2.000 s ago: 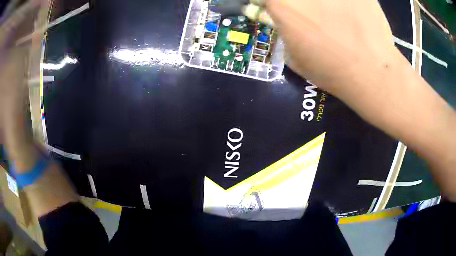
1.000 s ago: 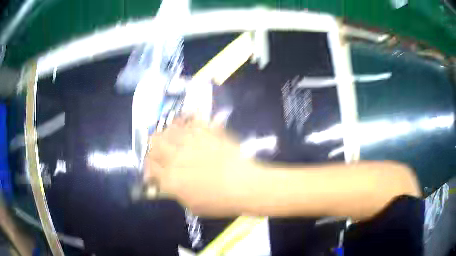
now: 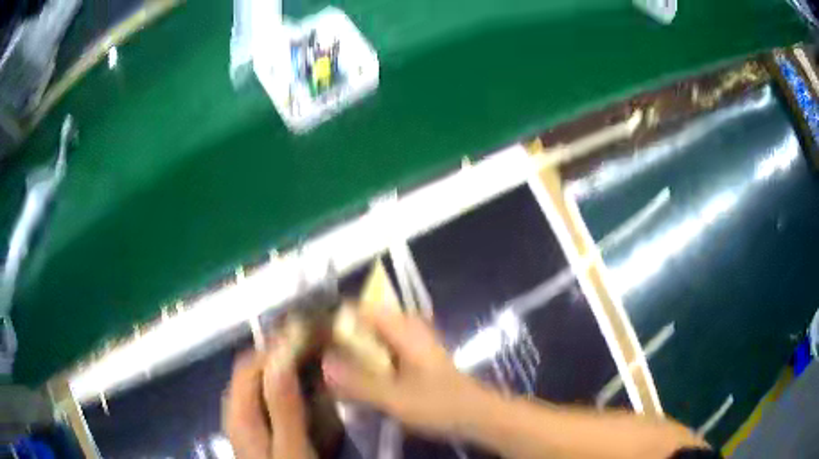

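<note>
My right hand (image 3: 409, 372) is in the lower middle, blurred, closed around the cream handles of what look like pliers (image 3: 361, 341). Their dark end points left towards my left hand. My left hand (image 3: 260, 403) is close beside it, fingers bent and blurred, cut off by the bottom edge. A dark shape lies between the hands; I cannot tell whether my left hand grips anything. A white open housing (image 3: 364, 76) with a circuit board and a yellow block stands on the green conveyor belt (image 3: 206, 179), beyond the hands.
The glossy black sheet (image 3: 485, 251), edged with white and tan tape, lies under and beside the hands. Dark green bench surface (image 3: 718, 242) is at the right. Another white piece (image 3: 658, 9) is on the belt at the top edge. Crinkled clear plastic (image 3: 31, 215) lies at the left.
The view has swung up towards the belt. My left hand has come in beside my right hand. The housing that lay on the sheet earlier is not seen there now.
</note>
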